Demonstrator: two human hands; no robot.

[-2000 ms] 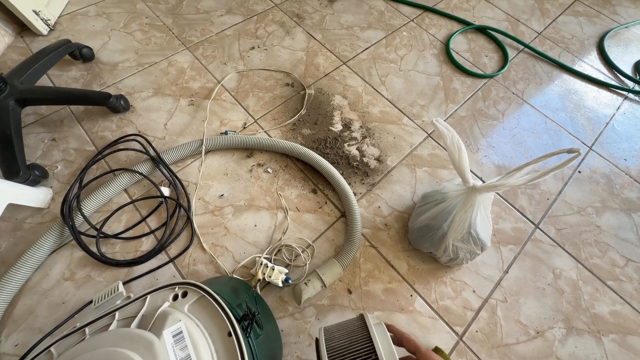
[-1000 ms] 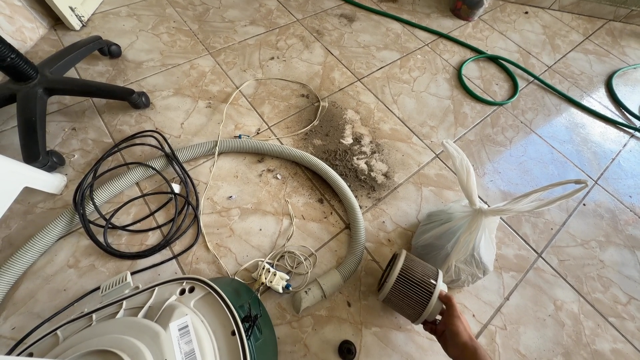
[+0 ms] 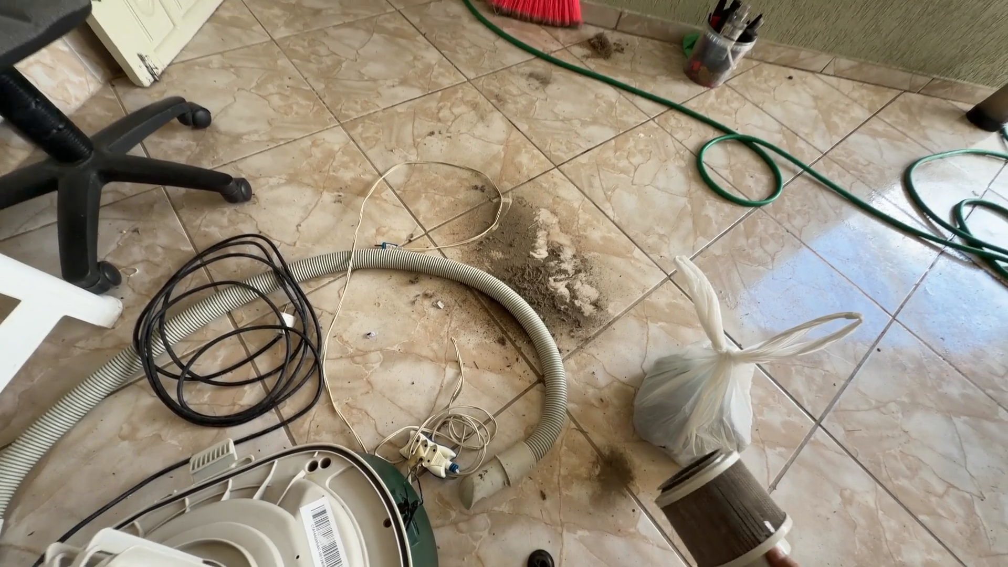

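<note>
A cylindrical pleated vacuum filter (image 3: 723, 510) with pale end rings is tilted at the lower right, in front of a tied white plastic bag (image 3: 697, 402). Fingers of my right hand (image 3: 780, 557) grip its lower end; the rest of that hand is outside the view. My left hand does not show. At the lower left lies the open vacuum cleaner part (image 3: 260, 512), cream over a green body. Its ribbed hose (image 3: 543, 339) curves around toward a pile of grey dust (image 3: 551, 268). A small dust patch (image 3: 614, 471) lies left of the filter.
A coiled black cable (image 3: 228, 331) crosses the hose. A thin pale cord with a socket block (image 3: 429, 453) lies near the hose's end. The black chair base (image 3: 90, 165) is at left. Behind are a green garden hose (image 3: 669, 102), a red broom (image 3: 543, 9) and a tool bucket (image 3: 715, 59).
My right hand has brought the filter up into view from the bottom edge, then lower and right beside the bag. A dust patch now shows on the floor left of the filter.
</note>
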